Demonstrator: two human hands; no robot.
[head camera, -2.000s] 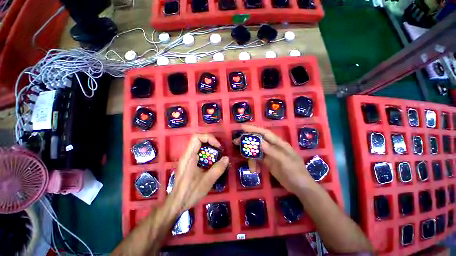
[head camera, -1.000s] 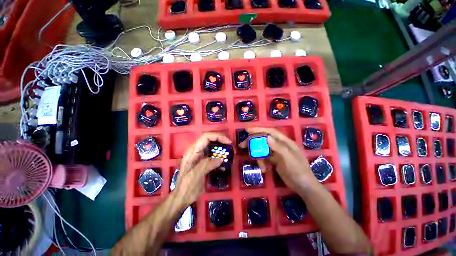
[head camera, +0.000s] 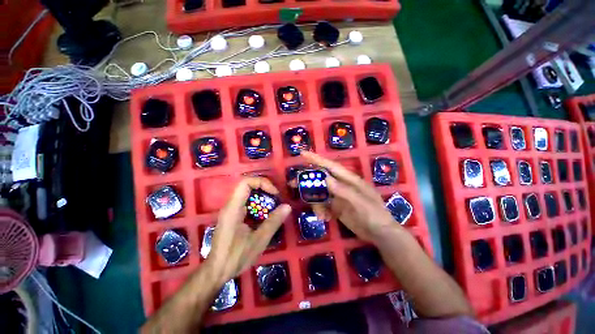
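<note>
My left hand (head camera: 238, 225) holds a watch head (head camera: 260, 205) with coloured app dots on its screen, over the middle of the red foam tray (head camera: 215, 184). My right hand (head camera: 352, 202) holds a second watch head (head camera: 313, 185), its dark screen showing rows of pale and bluish dots. Both screens face up, side by side and apart. Watches fill many tray pockets; several in the upper rows show red hearts, others are black or glossy. My hands and forearms hide some middle and lower pockets.
White charging pucks (head camera: 218, 43) and cables lie behind the tray, with two dark watches among them. A second foam tray (head camera: 490, 287) with watches is at right, under a metal post (head camera: 496, 72). At left are a black charger box (head camera: 81, 156), tangled cables (head camera: 49, 94) and a pink fan (head camera: 14, 251).
The view has shifted, so the trays appear further left. The right-hand watch's screen went from app dots to blue, then to rows of dots. Both hands keep their watches.
</note>
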